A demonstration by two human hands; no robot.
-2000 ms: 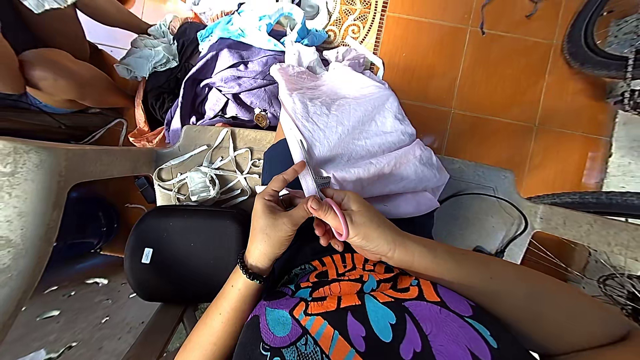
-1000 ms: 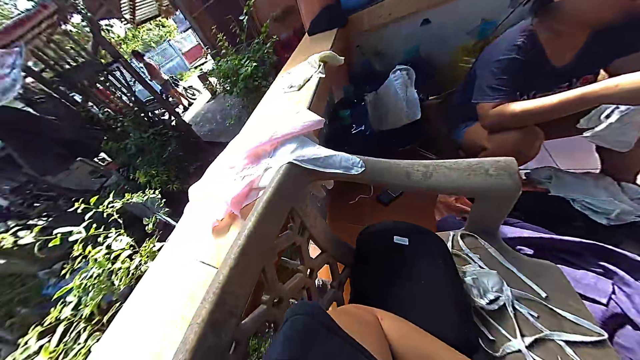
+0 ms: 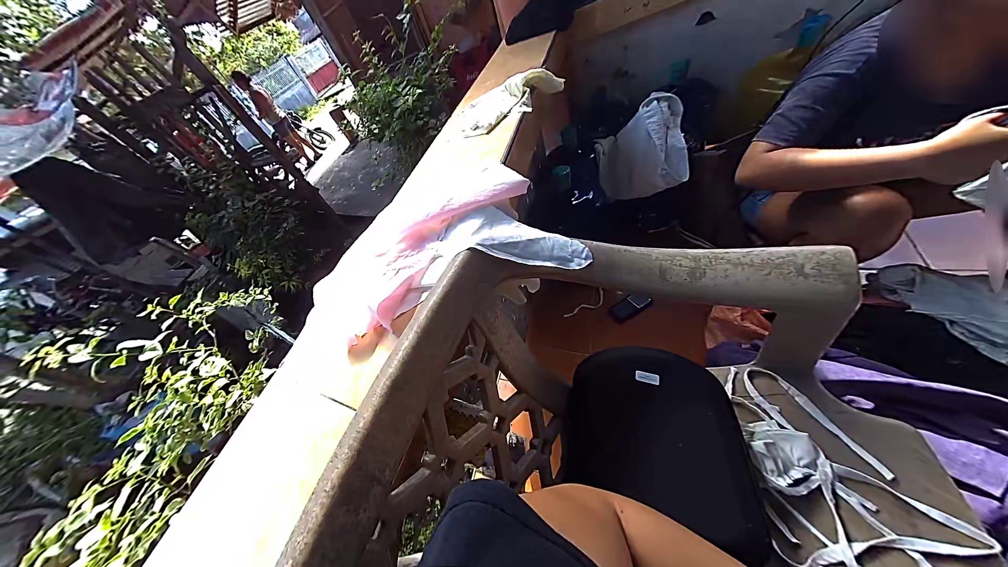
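Observation:
Neither my left hand nor my right hand is visible. A bare bent limb of mine (image 3: 587, 524), with dark cloth beside it, shows at the bottom edge, against a black rounded pad (image 3: 661, 441). Right of the pad, a small white cloth piece with long straps (image 3: 787, 457) lies on the seat of a brown plastic chair (image 3: 874, 429). Pink cloth (image 3: 465, 205) and a light blue cloth (image 3: 535, 240) lie on the sunlit ledge, the blue one reaching over the chair's corner. What my hands hold is hidden.
A person (image 3: 835, 118) sits at the upper right near cloth. A pale cloth (image 3: 512, 98) lies farther along the ledge (image 3: 260, 449). Purple fabric (image 3: 953, 457) is beside the chair. A dark phone-like object (image 3: 630, 307) lies on the tiles. Plants (image 3: 165, 394) grow at the left.
The view has swung far left from two seconds ago, when my hands held scissors at a white cloth; both hands have left the view. The ledge and plants have come into view.

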